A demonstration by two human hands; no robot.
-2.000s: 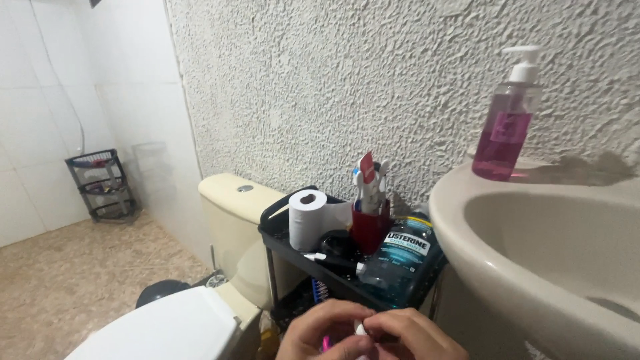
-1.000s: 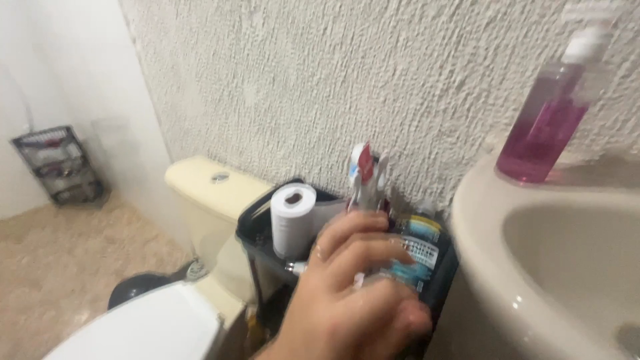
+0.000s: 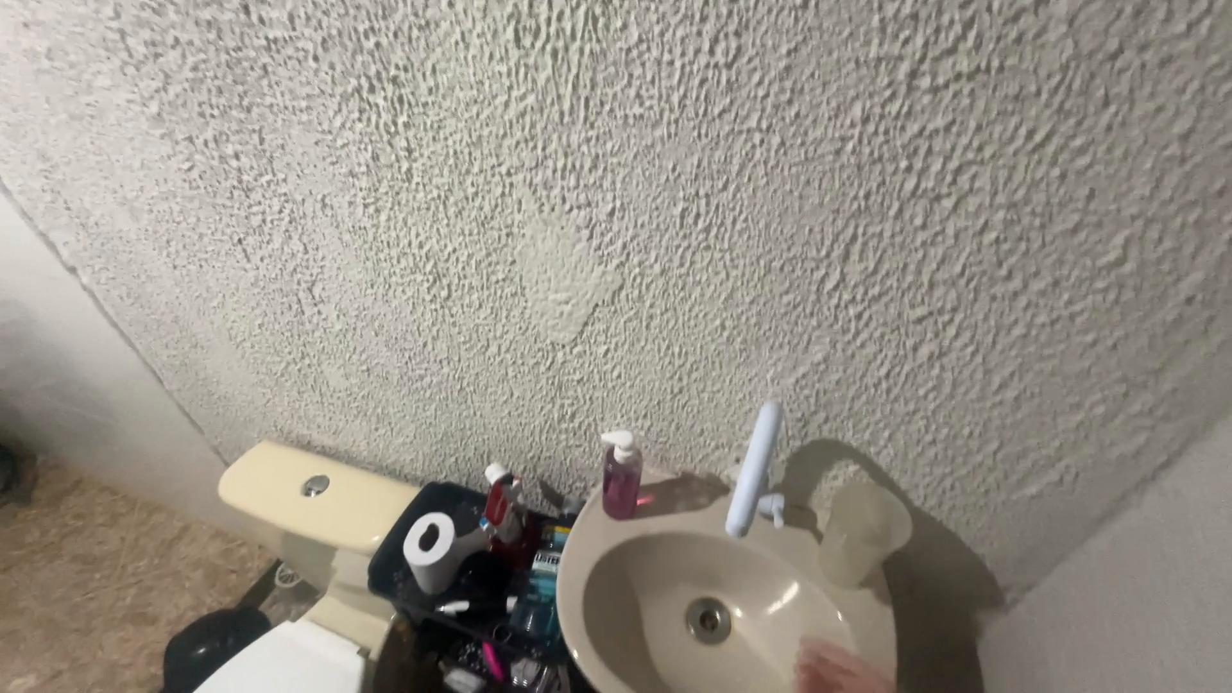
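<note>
A blurred part of my right hand (image 3: 835,666) shows at the bottom edge, over the right side of the beige washbasin (image 3: 626,541). Its fingers are too smeared to show a grip. My left hand is out of view. Behind the bowl rises a pale faucet (image 3: 756,470), between a pump bottle of pink liquid (image 3: 622,484) and a frosted plastic cup (image 3: 864,534). The metal drain (image 3: 708,621) is visible in the bowl.
Left of the basin, a black rack (image 3: 390,568) holds a toilet paper roll (image 3: 430,553), a toothpaste tube (image 3: 498,500) and a Listerine bottle (image 3: 539,597). The cream toilet tank (image 3: 279,496) and a textured wall (image 3: 770,241) stand beyond.
The view has swung up and right, showing the faucet and cup. Both hands were together low in front of the rack, then one hand was over it; now only a blurred hand shows at the basin.
</note>
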